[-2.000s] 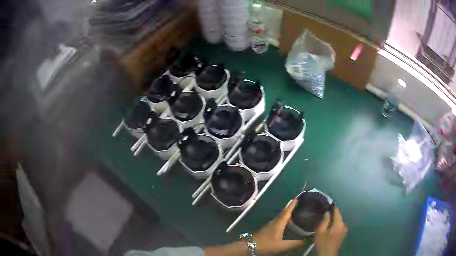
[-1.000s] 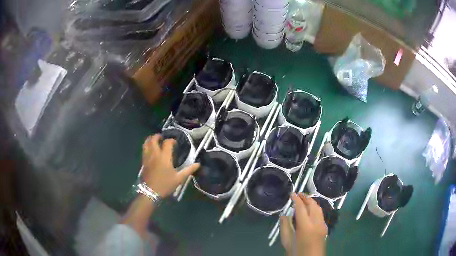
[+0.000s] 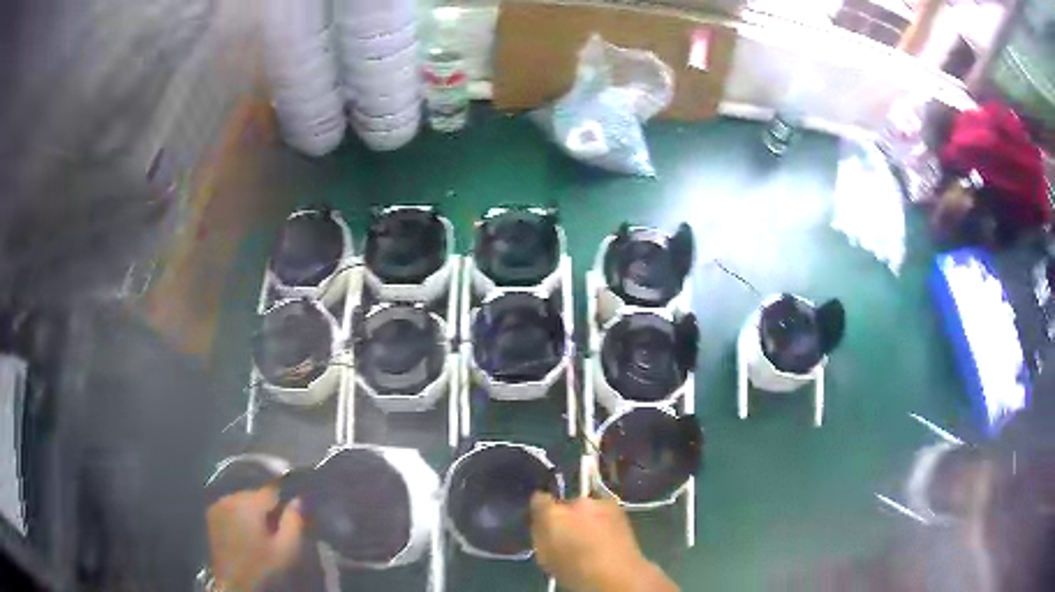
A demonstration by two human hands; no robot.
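Observation:
White-shelled camera units with black bowl-like faces and white sticks stand in rows on the green bench (image 3: 740, 486). My left hand (image 3: 249, 541), blurred and cut by the lower edge, grips the dark side part of a front-row unit (image 3: 364, 507); this unit is tilted and shows its white side. Another unit (image 3: 243, 472) is partly hidden behind that hand. My right hand (image 3: 596, 546) has its fingers curled on the right rim of the neighbouring unit (image 3: 498, 500). A single unit (image 3: 789, 338) stands apart at the right, a thin wire beside it.
Stacked white covers (image 3: 382, 75), a bottle (image 3: 445, 87), cardboard (image 3: 521, 52) and a bag of small parts (image 3: 602, 121) stand along the back. At right are a clear bag (image 3: 868, 208), a blue tray (image 3: 978, 335), a person's red sleeve (image 3: 997, 156) and a blurred white object (image 3: 954, 480).
The view has turned, so the rows now run straight. My left hand has moved from the left-hand units to the tilted front unit. My right hand has moved left along the front row.

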